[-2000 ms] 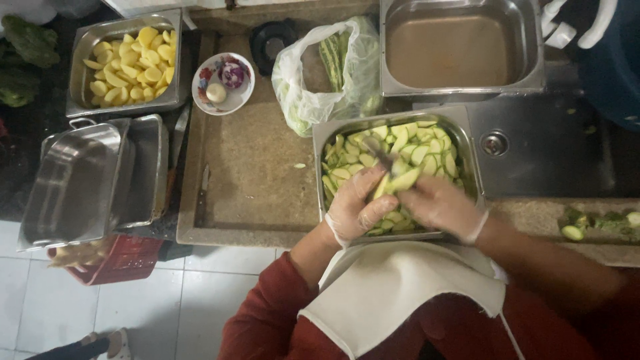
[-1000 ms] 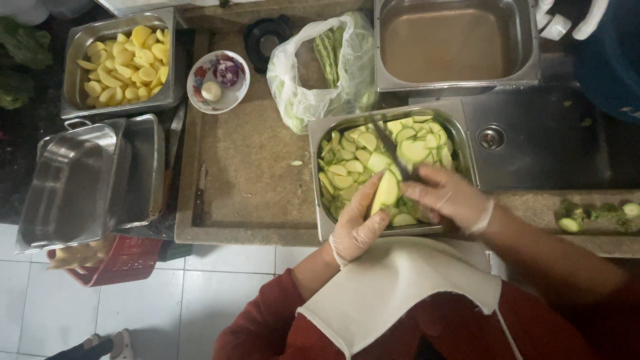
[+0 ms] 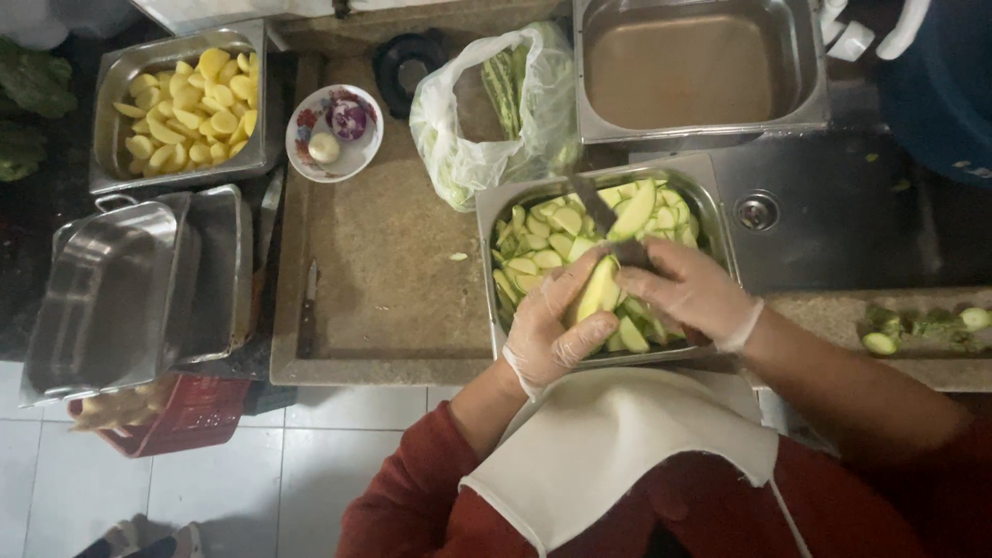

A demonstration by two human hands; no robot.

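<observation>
My left hand [image 3: 554, 329], in a clear glove, grips a piece of zucchini [image 3: 598, 290] over a steel pan [image 3: 718, 209] of cut zucchini [image 3: 546, 236]. My right hand [image 3: 686, 291], gloved too, is closed on a knife [image 3: 593, 203]; its blade points up and left and is blurred, and its handle is mostly hidden by the fingers. A zucchini slice [image 3: 634, 211] lies against the blade's right side, above the held piece. Both hands are close together at the middle of the pan.
A plastic bag [image 3: 465, 159] of green vegetables, a bowl [image 3: 298, 132] with an onion, and a small knife [image 3: 310, 298] are on the stone counter. A pan [image 3: 105, 147] of cut potatoes, stacked steel pans [image 3: 101, 302] and a red crate [image 3: 194, 418] stand left. A liquid-filled pan [image 3: 690, 70] is behind.
The knife has moved from beside the held zucchini to just above it, with a slice now against its blade. My left hand still holds a zucchini piece.
</observation>
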